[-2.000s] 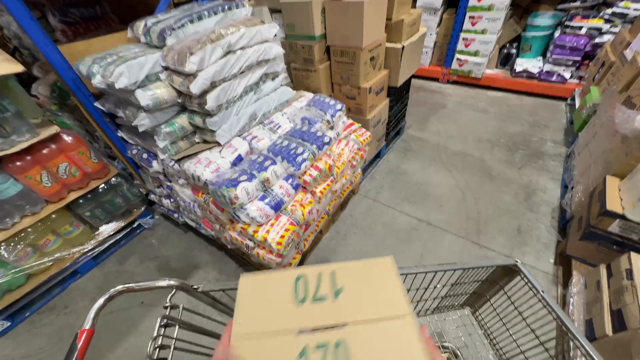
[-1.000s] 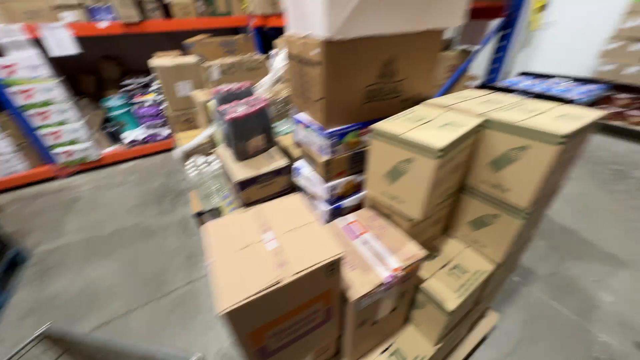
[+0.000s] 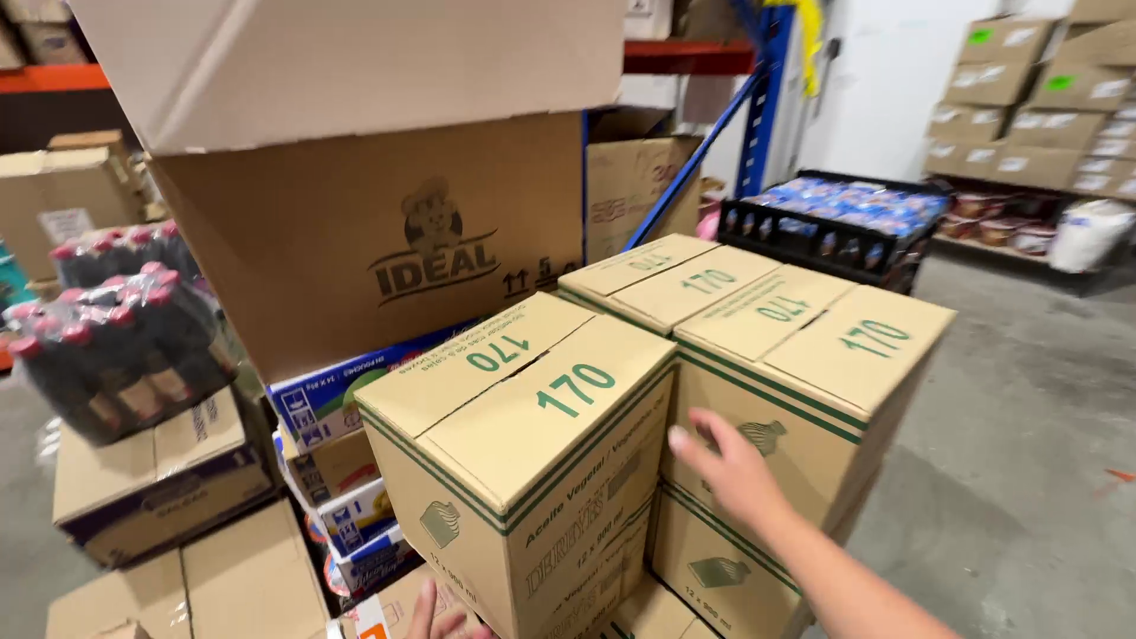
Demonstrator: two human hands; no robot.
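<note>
A cardboard carton of vegetable oil (image 3: 524, 399) with green print stands on top of a stack, its flaps closed. My right hand (image 3: 732, 461) is spread beside its right side, in front of a neighbouring oil carton (image 3: 816, 346), holding nothing; whether its fingertips touch cardboard I cannot tell. Low at the bottom edge, my left hand (image 3: 439, 617) shows only some fingers, apart, near the lower front of the same carton. A further oil carton (image 3: 666, 280) sits behind, and another (image 3: 719, 559) lies under the right-hand one.
A large brown box (image 3: 373, 231) rises behind the cartons. Shrink-wrapped dark bottles (image 3: 124, 346) rest on a box (image 3: 169, 470) at left. Beyond are a blue rack upright (image 3: 763, 106), a black crate (image 3: 799, 235) of blue packages and concrete floor (image 3: 1003, 426) at right.
The view has swung from a shopping cart to the stacked cartons and come closer. Two seconds ago my hands were at a carton above the cart; now both are at the stack without it.
</note>
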